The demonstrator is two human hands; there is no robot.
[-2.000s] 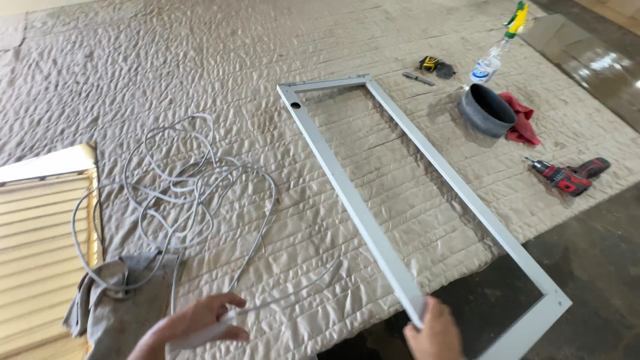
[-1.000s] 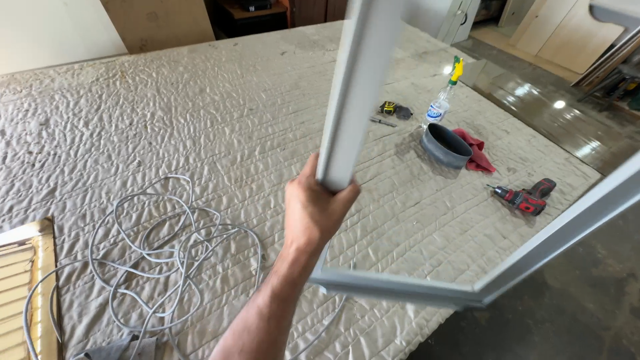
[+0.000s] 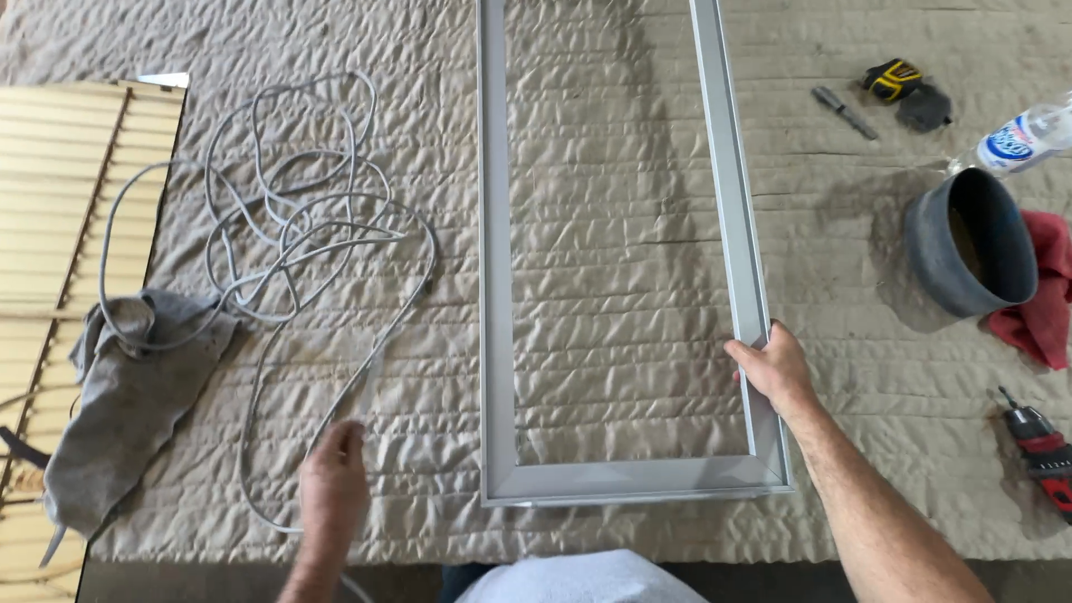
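A light grey rectangular frame (image 3: 496,276) lies on the quilted blanket (image 3: 603,293), its short side toward me and its far end out of view. My right hand (image 3: 772,364) grips its right rail near the close corner, thumb over the inner edge. My left hand (image 3: 335,477) is to the left of the frame with fingers curled at a strand of the thin grey cord (image 3: 368,360); whether it holds the cord is hard to tell. The rest of the cord lies in loose loops beyond that hand.
A grey cloth (image 3: 138,402) lies by a slatted yellowish panel (image 3: 67,209) at left. On the right are a tape measure (image 3: 893,80), a pen-like tool (image 3: 844,113), a plastic bottle (image 3: 1015,141), a dark round container (image 3: 946,251), a red cloth (image 3: 1047,293) and a red-and-black power driver (image 3: 1043,452).
The frame, held up by one hand a second ago, now lies flat on the blanket with my right hand on its right rail. The view has tilted down.
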